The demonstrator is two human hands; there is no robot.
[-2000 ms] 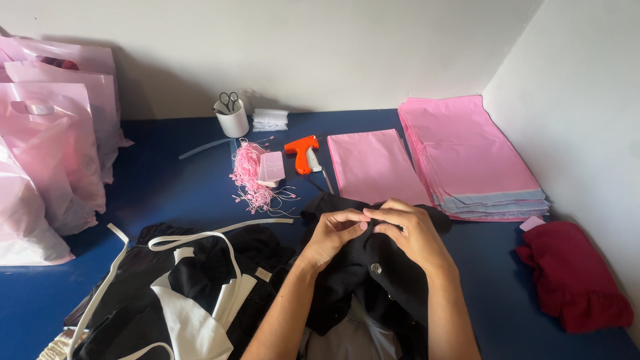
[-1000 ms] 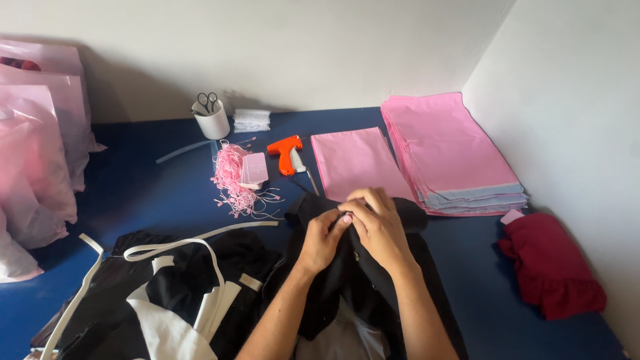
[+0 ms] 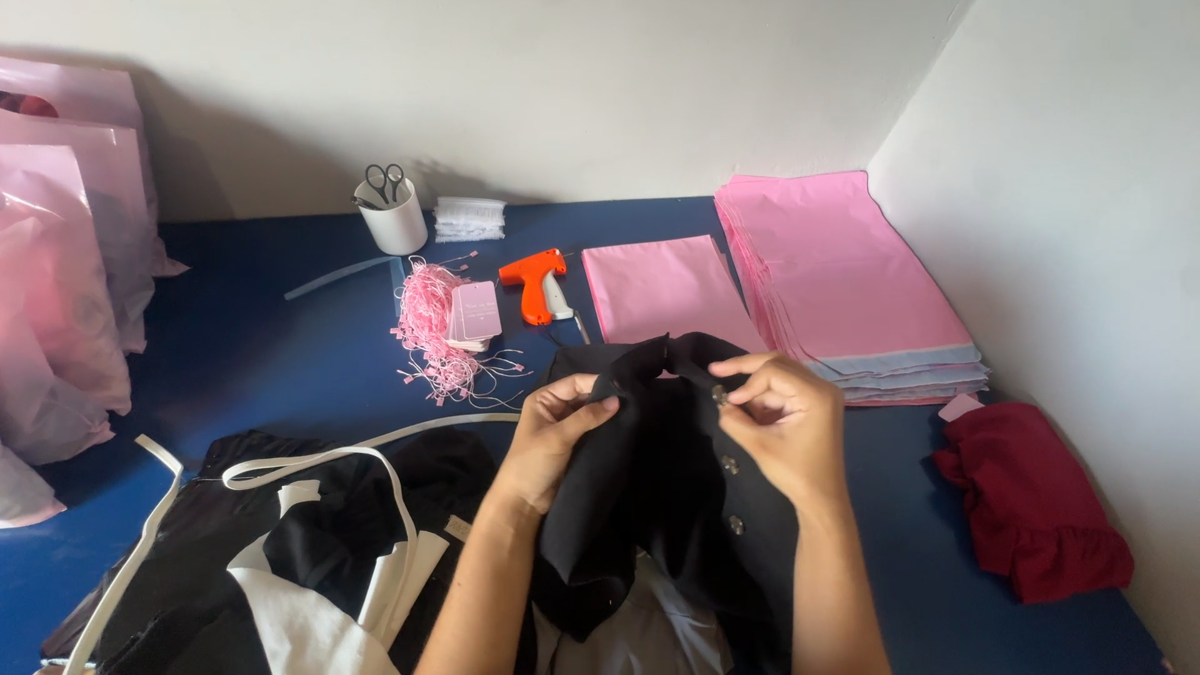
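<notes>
A black garment with a row of buttons down its right front edge lies before me, its neck end raised and its front parted. My left hand pinches the left front edge near the collar. Thumb and fingers of my right hand grip the right edge by the top button. Two lower buttons show below that hand. Grey cloth is visible under the garment.
Behind lie an orange tagging gun, pink strings with tags, pink bags and a taller stack. A white cup holds scissors. Black-and-white clothing is left, a dark red folded garment right, filled pink bags far left.
My hands were together at the garment's top edge in both earlier frames; now they are apart, each holding one front edge. The garment's neck opening has spread.
</notes>
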